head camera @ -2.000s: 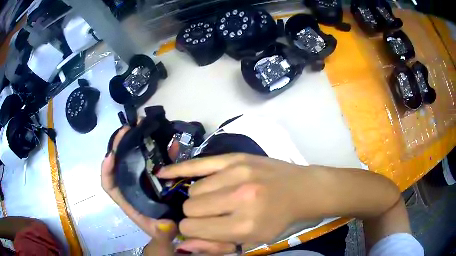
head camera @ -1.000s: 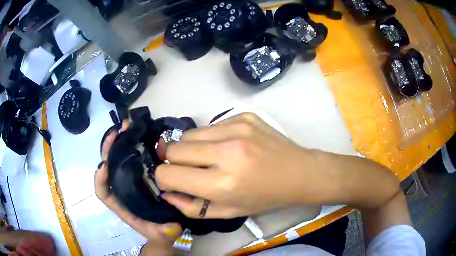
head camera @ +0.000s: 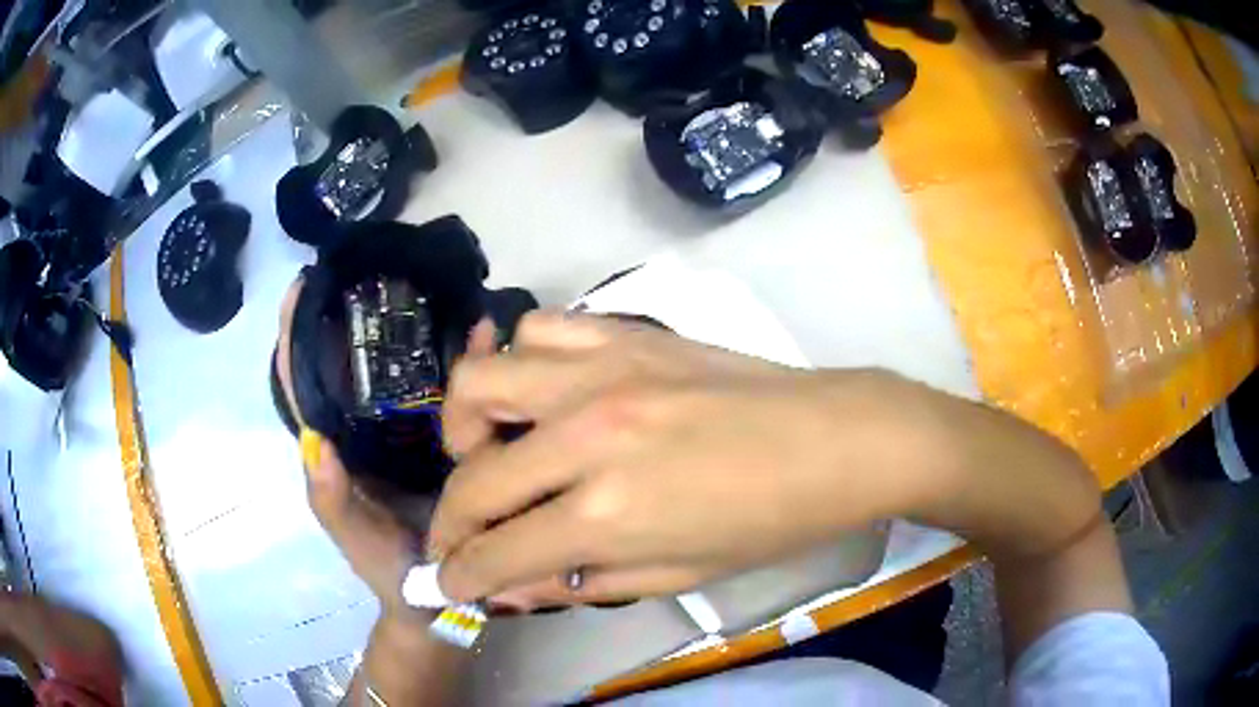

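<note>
My left hand [head camera: 352, 518] holds a black camera head housing [head camera: 325, 366] from its left and underside. The housing's open side faces up and shows a main circuit board [head camera: 394, 345] with thin blue and yellow wires at its lower edge. My right hand [head camera: 594, 456] reaches across the housing's right side, with its fingertips bent at the wires and rim; what they pinch is hidden. A white strip with yellow marks [head camera: 457, 623] sticks out below my right hand. A white casing [head camera: 718, 311] lies partly hidden behind my right hand.
Several black modules stand at the back, some with LED faces [head camera: 525, 53], others with boards [head camera: 732, 145]. One LED module [head camera: 203, 258] lies left. A clear blister tray [head camera: 1174, 325] holds modules at right. Another person's hand [head camera: 55, 642] shows at the lower left.
The housing has turned so its circuit board faces the camera. My right hand has moved lower, and its fingers have shifted off the opening. The yellow-marked strip shows more.
</note>
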